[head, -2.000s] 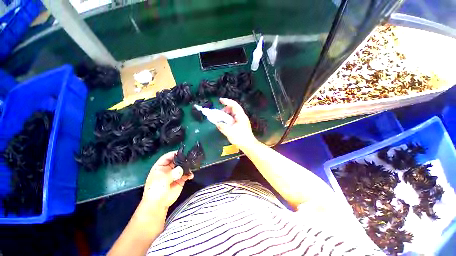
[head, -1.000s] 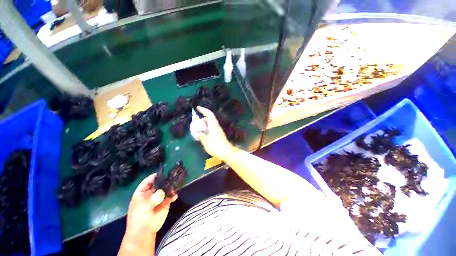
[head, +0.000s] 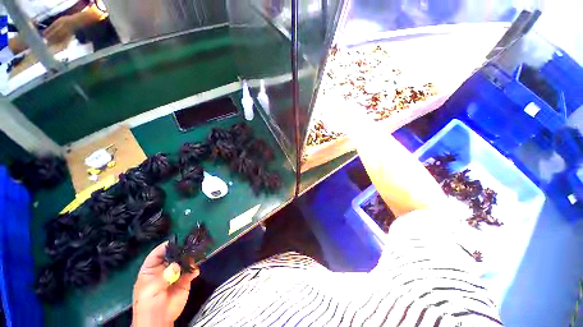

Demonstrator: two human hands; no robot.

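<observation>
My left hand is at the bench's front edge, its fingers shut on a dark spiky rosette. My right hand reaches over the near edge of the parts tray of small brown, gold and whitish bits. It is washed out by glare, so its fingers and anything in them cannot be made out. A white glue bottle is on the green bench, released, right of the finished dark flower heads, which are in rows.
A clear panel stands between bench and tray. A slim white bottle, a flat black rectangle and cardboard are at the back. Blue crates stand at left and right. A person's arm shows far left.
My right hand has let go of the glue bottle, now on the bench, and moved right to the tray. The view has turned right. My left hand still holds the rosette.
</observation>
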